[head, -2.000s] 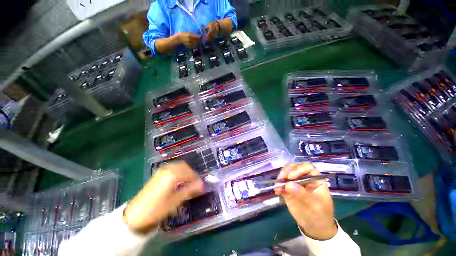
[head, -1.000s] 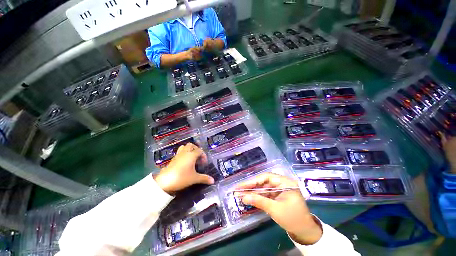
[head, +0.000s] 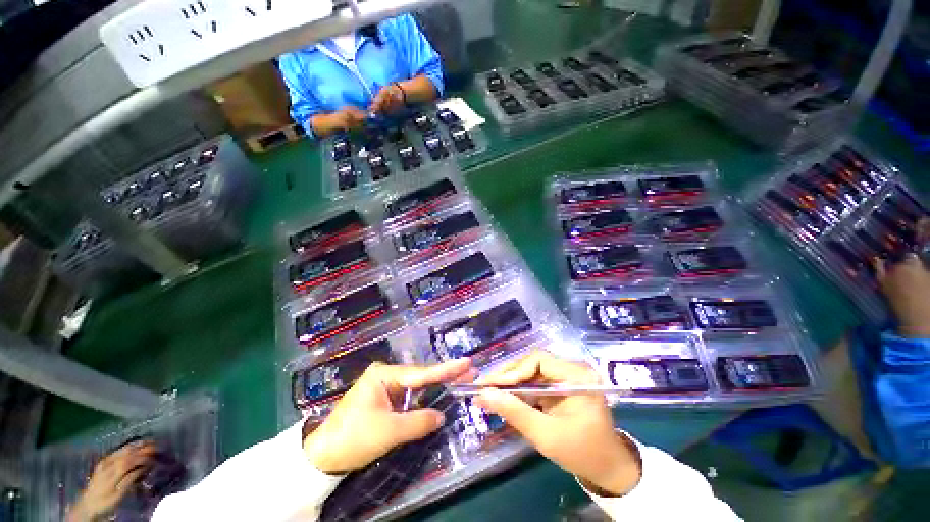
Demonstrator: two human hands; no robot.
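My right hand (head: pixel 561 418) holds thin pale tweezers (head: pixel 551 389) roughly level, their tip end at my left fingers. My left hand (head: pixel 372 423) is over the near end of the middle clear tray (head: pixel 520 270), thumb and index finger around the tip area. A small dark bit shows between them; I cannot tell if it is gripped. A blurred dark unit (head: pixel 382 479) lies below my left hand, partly hidden. Another unit, partly covered by my right hand, shows silvery parts (head: pixel 474 428). Black red-edged units (head: pixel 479 331) fill pockets farther up.
A second tray (head: pixel 678 342) of units lies to the right, another (head: pixel 760 204) beyond it. Stacked trays (head: pixel 219 219) stand far left. A person in blue (head: pixel 362 76) works opposite. Other hands show at the right edge (head: pixel 908 291) and lower left (head: pixel 117 474).
My left hand has moved from the tray's left column down and right to meet the tweezers. The scene has shifted slightly left. Another person's hand has appeared at lower left.
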